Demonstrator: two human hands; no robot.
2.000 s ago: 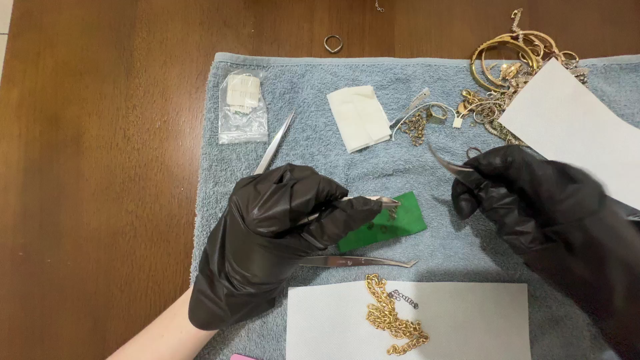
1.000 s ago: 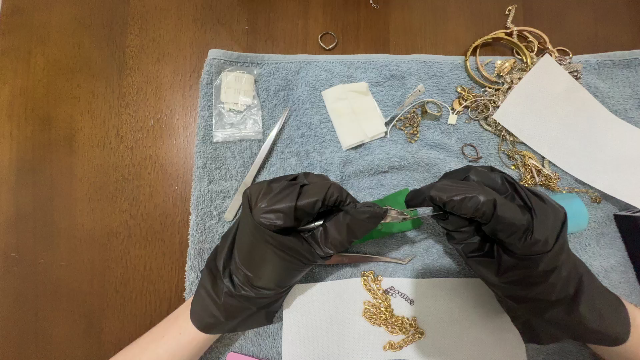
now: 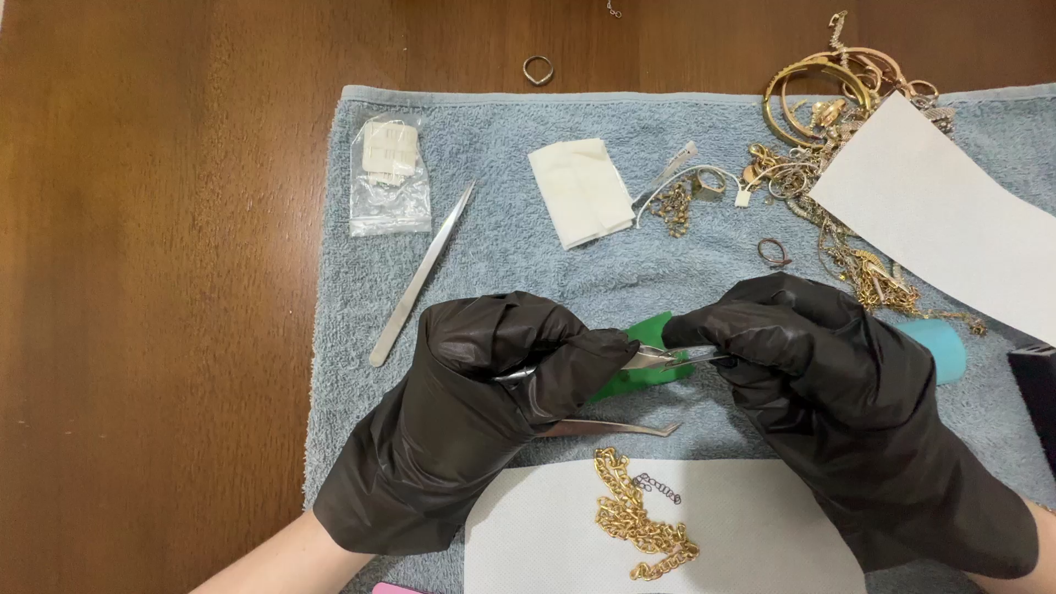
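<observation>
Both hands wear black gloves. My left hand (image 3: 503, 379) is closed on a slim metal tool, whose silvery tip (image 3: 652, 356) pokes out past the fingertips; most of it is hidden. My right hand (image 3: 808, 371) pinches thin metal tweezers (image 3: 701, 360), their point meeting that tip above a green cloth piece (image 3: 631, 384). Whether a small part sits between the tips cannot be told. Below the hands, bent-tip tweezers (image 3: 610, 427) lie on the blue towel (image 3: 495, 256). A gold chain (image 3: 635, 524) and a short dark chain (image 3: 657, 487) rest on a white sheet (image 3: 742, 528).
Straight tweezers (image 3: 421, 280) lie left, beneath a plastic bag (image 3: 392, 177). Folded white cloth (image 3: 582, 191) and a tagged ring (image 3: 708, 183) are beyond the hands. Piled jewelry (image 3: 825, 107) is partly under white paper (image 3: 940, 206). A turquoise object (image 3: 940, 351) sits by my right hand.
My right hand has moved left from its place two seconds ago, bringing the tweezers to the tip in my left hand. The turquoise object, hidden then, now shows.
</observation>
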